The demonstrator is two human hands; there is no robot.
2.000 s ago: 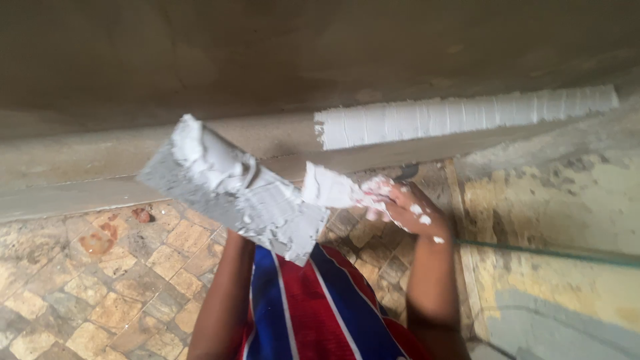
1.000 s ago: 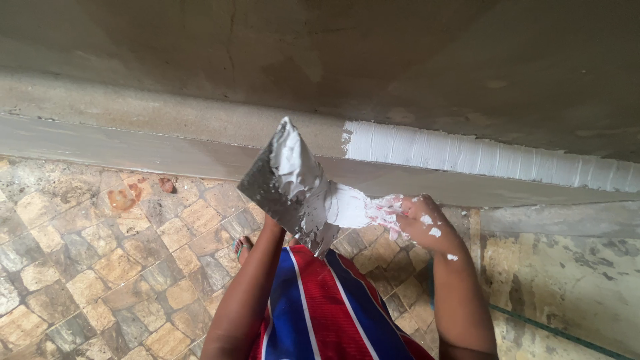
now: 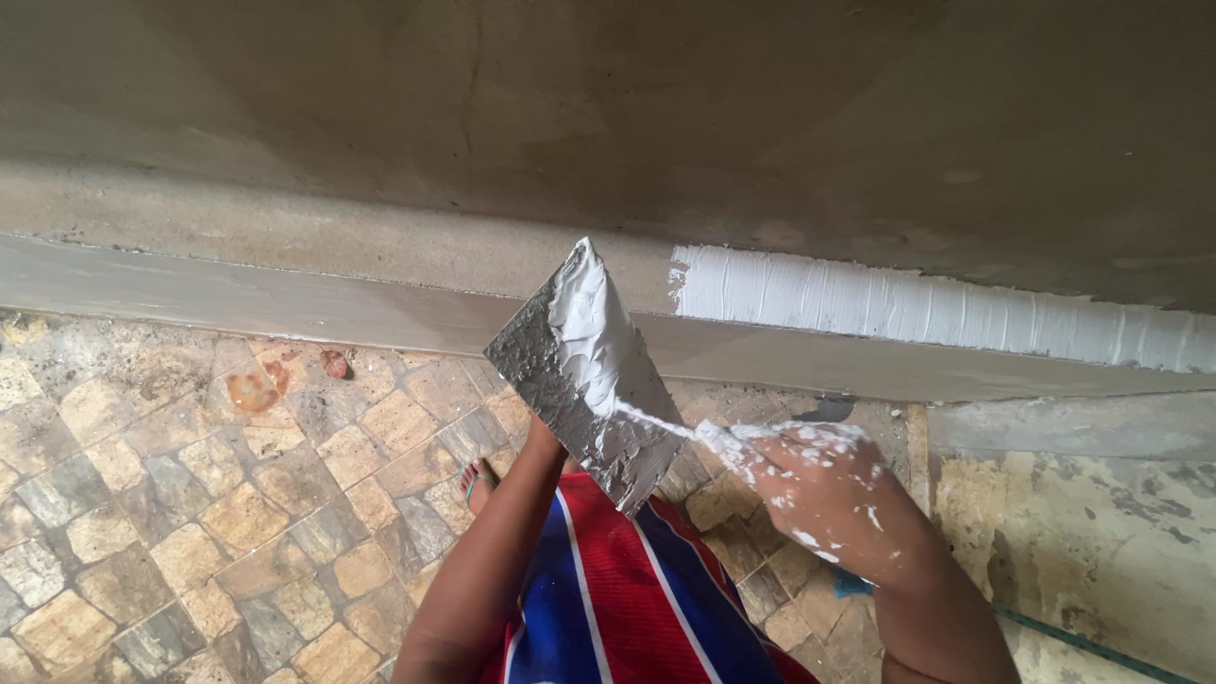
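A flat rectangular plasterer's hawk [image 3: 527, 356], smeared with white paste, is held up from below by my left hand [image 3: 543, 439], mostly hidden behind it. A thick ridge of white paste [image 3: 591, 332] lies along the hawk. My right hand [image 3: 817, 484], spattered with paste, grips a paste-coated putty knife [image 3: 655, 418], seen nearly edge-on, its end touching the paste on the hawk. Beyond them, a band of white paste [image 3: 855, 299] with crosswise ridges covers the right part of the ledge [image 3: 380, 252]; the left part is bare.
A grey-brown wall [image 3: 608, 114] rises behind the ledge. Below is a stone-patterned tile floor [image 3: 237, 522] with a reddish stain [image 3: 252, 391] and a dried leaf [image 3: 334, 363]. My sandalled foot [image 3: 479, 483] shows at the centre. At right stands a surface with peeling paint [image 3: 1092, 541].
The putty knife has turned from showing its broad, coated face to nearly edge-on against the paste. The hawk remains held up, now tilted more steeply in view.
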